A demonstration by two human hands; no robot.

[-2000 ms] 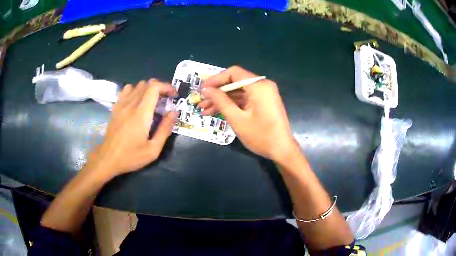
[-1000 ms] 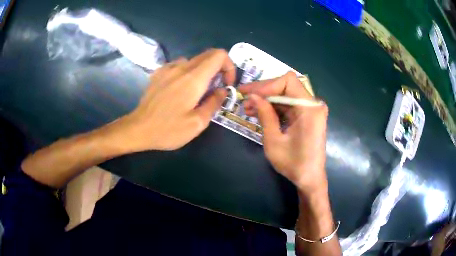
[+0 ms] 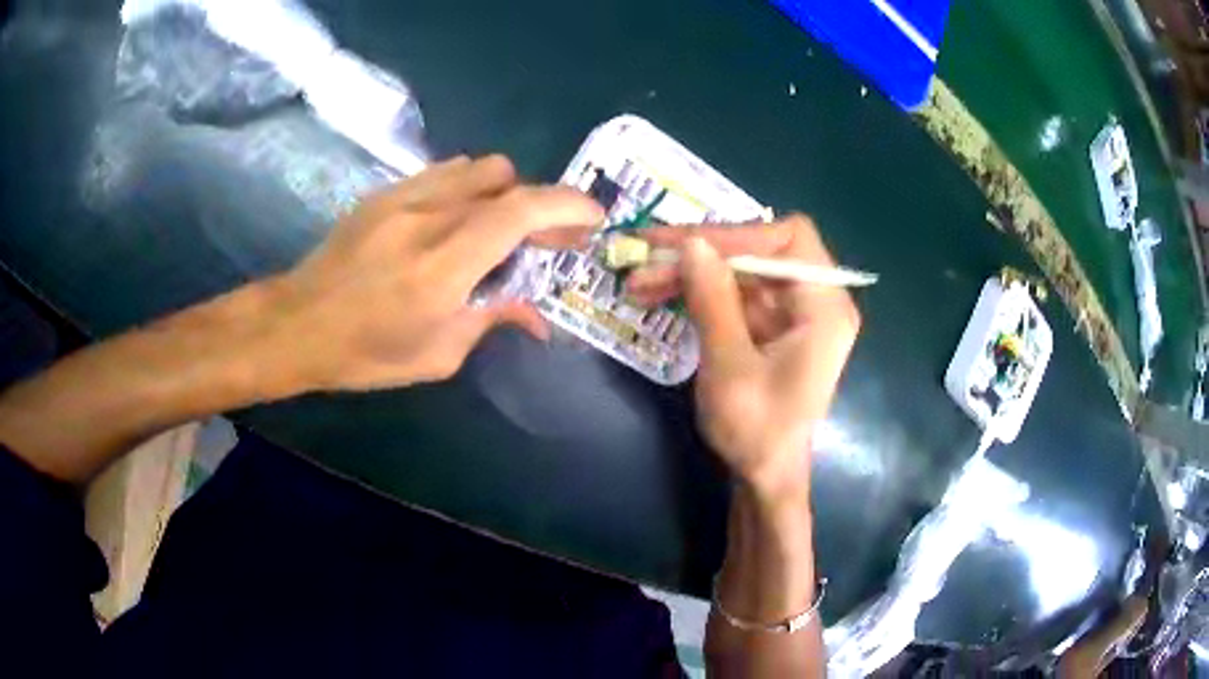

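Observation:
The white power strip housing point(image 3: 679, 358) lies open and tilted on the dark green bench, full of parts. My right hand point(image 3: 762, 312) holds a slim off-white stick point(image 3: 815, 273) and has its fingertips at a circuit board with a yellow block point(image 3: 627, 252) over the housing. Whether the fingers grip the board is hidden. My left hand point(image 3: 411, 285) is at the housing's left end, thumb and fingers apart around its edge; whether it pinches anything is unclear. A green wire point(image 3: 643, 212) sticks up beside the block. The bagged cord point(image 3: 332, 86) lies at upper left.
A second open white housing point(image 3: 1004, 358) with a bagged cord point(image 3: 915, 564) lies to the right. Another unit point(image 3: 1114, 173) is on the green conveyor point(image 3: 1028, 133) beyond the worn rail point(image 3: 1021, 212). A blue sheet point(image 3: 875, 40) is at the top. Part of another person's arm point(image 3: 1103, 639) shows at lower right.
The view has turned and shifted. The pliers have left the picture. My left thumb and fingers have spread apart from the white wire. The yellow block and green wire show more clearly.

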